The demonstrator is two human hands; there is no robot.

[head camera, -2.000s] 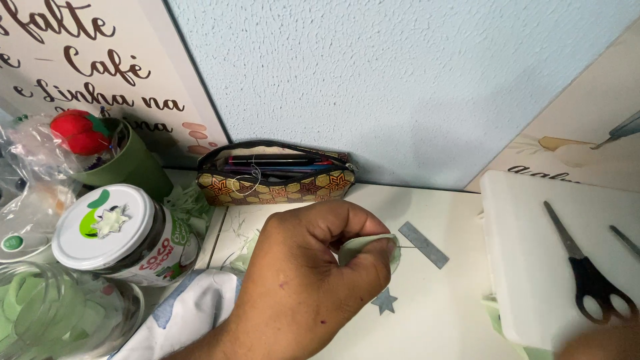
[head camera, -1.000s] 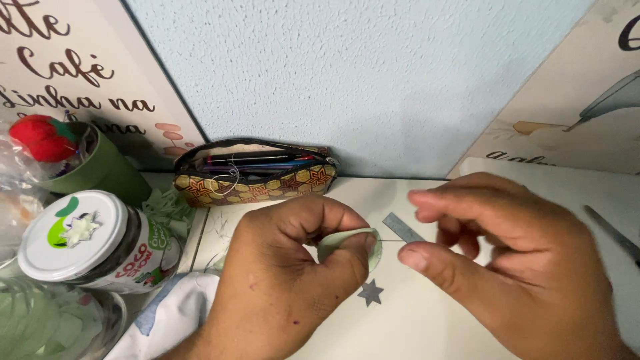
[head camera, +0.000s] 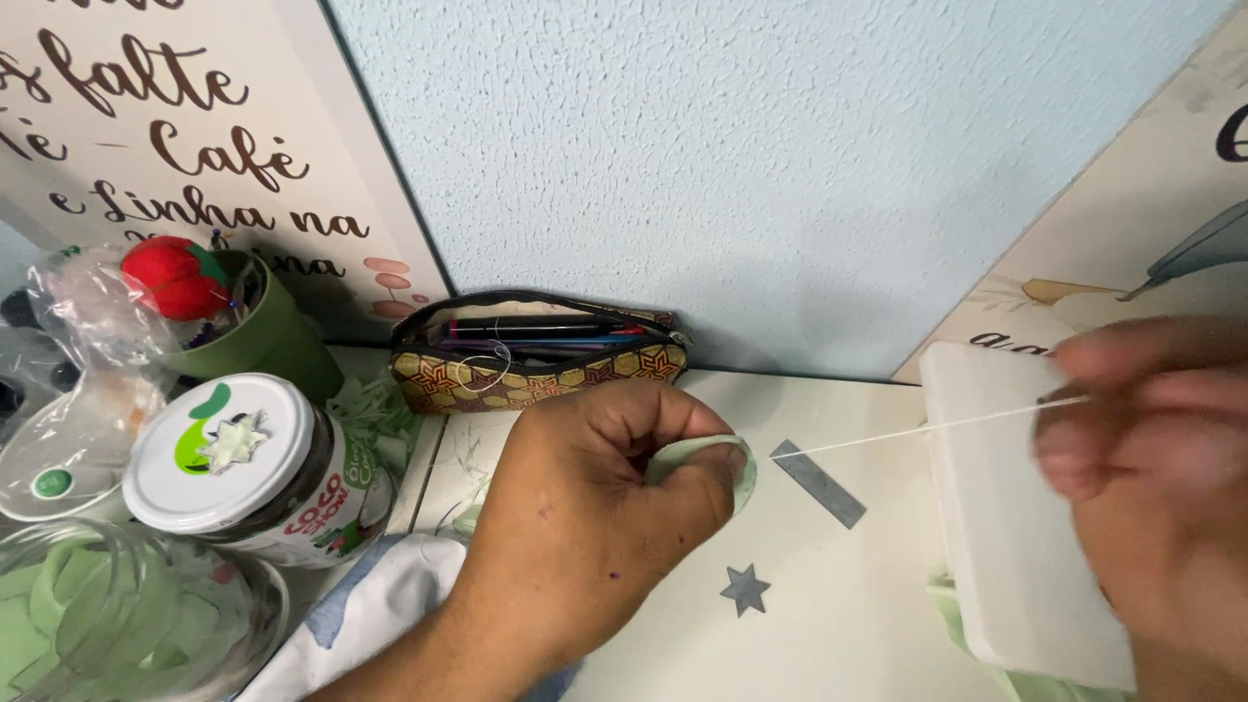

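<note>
My left hand [head camera: 604,517], at the centre, pinches a small pale green fabric piece [head camera: 746,478] between thumb and index finger. A white thread [head camera: 907,434] stretches from near that piece to my right hand [head camera: 1141,439], which is blurred at the right edge. Its fingers are closed on the thread and what seems to be a needle, mostly hidden. Beneath the thread a grey rectangular strip [head camera: 819,485] lies on the white table, with a grey six-pointed star [head camera: 746,591] nearer to me.
Behind my left hand lies an open patterned pencil case [head camera: 536,366] with pens. At left stand a white-lidded jar [head camera: 219,453], a green cup [head camera: 283,331] with a red pincushion [head camera: 175,278], and a glass jar [head camera: 107,614] of green pieces. A white plastic box [head camera: 1014,526] sits at right.
My right hand has moved right from beside the green fabric piece, and the white thread now runs taut between the hands. My left hand keeps its pinch on the fabric.
</note>
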